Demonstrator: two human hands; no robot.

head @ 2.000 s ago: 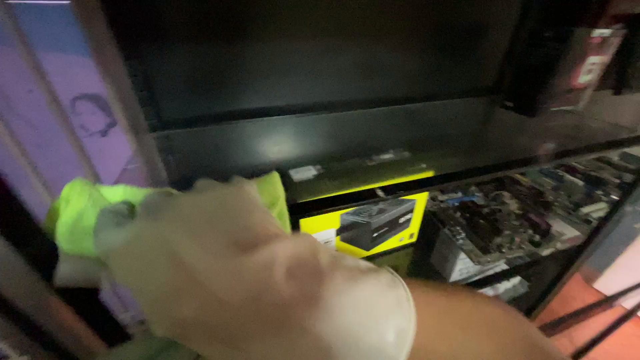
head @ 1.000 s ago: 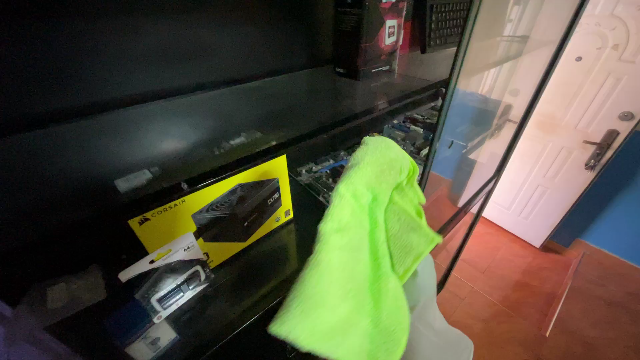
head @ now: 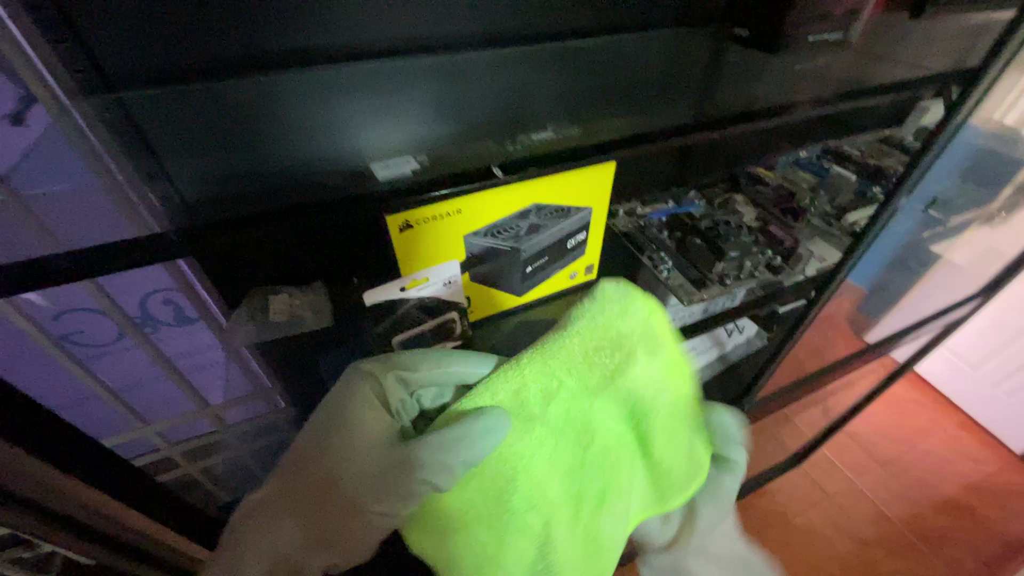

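A bright green cloth (head: 576,432) hangs between my two gloved hands in front of a dark shelf unit. My left hand (head: 400,440), in a pale glove, pinches the cloth's left edge between thumb and fingers. At the cloth's lower right, my right hand (head: 704,496) grips it, its fingers partly hidden behind the fabric and blurred. Behind the cloth a yellow Corsair power supply box (head: 432,240) stands tilted on the lower shelf. A small blister package (head: 420,308) leans at its lower left, just above my left hand.
Circuit boards (head: 720,240) lie piled on the shelf at the right. A clear plastic packet (head: 288,312) is left of the box. The glossy black shelf (head: 320,120) runs above. Metal bars (head: 72,360) stand at the left; a dark-framed glass door (head: 888,216) is at the right.
My left hand has come into view and taken hold of the cloth, which was in my right hand alone one second ago. The view has swung right, then back left.
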